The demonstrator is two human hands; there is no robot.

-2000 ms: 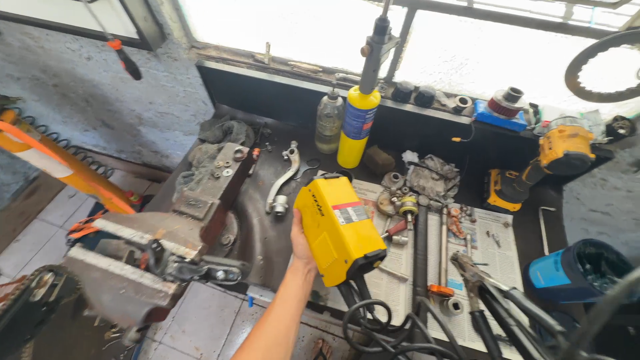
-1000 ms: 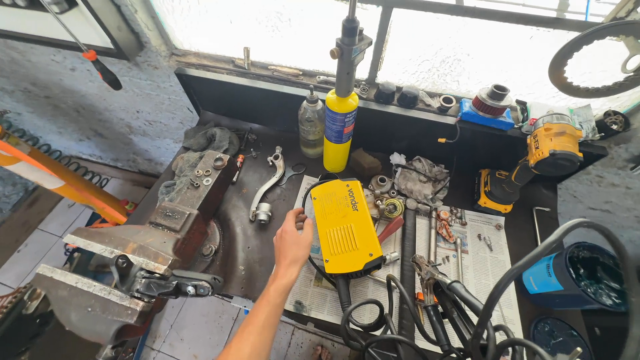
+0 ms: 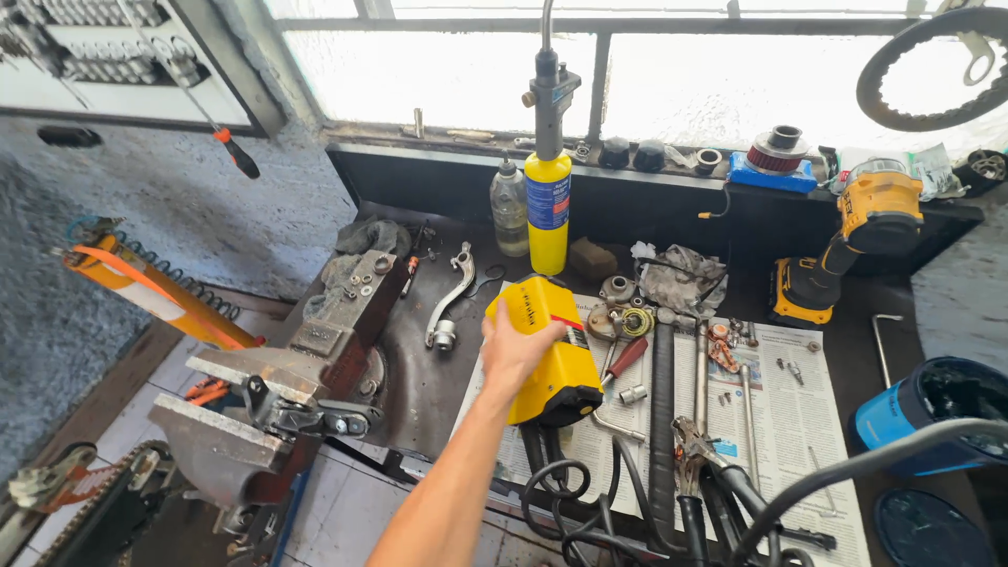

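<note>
My left hand [image 3: 516, 350] grips a yellow Vonder box-shaped electrical unit [image 3: 555, 370], fingers along its left side and thumb over its top. The unit is tilted, with its black end toward me. Thick black cables [image 3: 563, 476] run from that end and coil at the bench's front edge. The unit is above the left part of the newspaper [image 3: 787, 417], just in front of a yellow gas torch cylinder [image 3: 549, 220]. Right of it lie a red-handled screwdriver [image 3: 626, 361], a socket [image 3: 632, 394] and a black-gripped bar [image 3: 662, 425]. My right hand is out of view.
A bench vise [image 3: 307, 370] holding a dark metal part [image 3: 315, 413] stands at left. A curved metal lever [image 3: 454, 295] and a clear bottle [image 3: 509, 209] are behind. A yellow cordless tool [image 3: 843, 244], a blue container [image 3: 929, 417] and clamp-type pliers [image 3: 697, 457] are at right.
One second ago the yellow unit had its broad vented face up, with my left hand at its left edge. Now my hand is over it and the unit is tilted.
</note>
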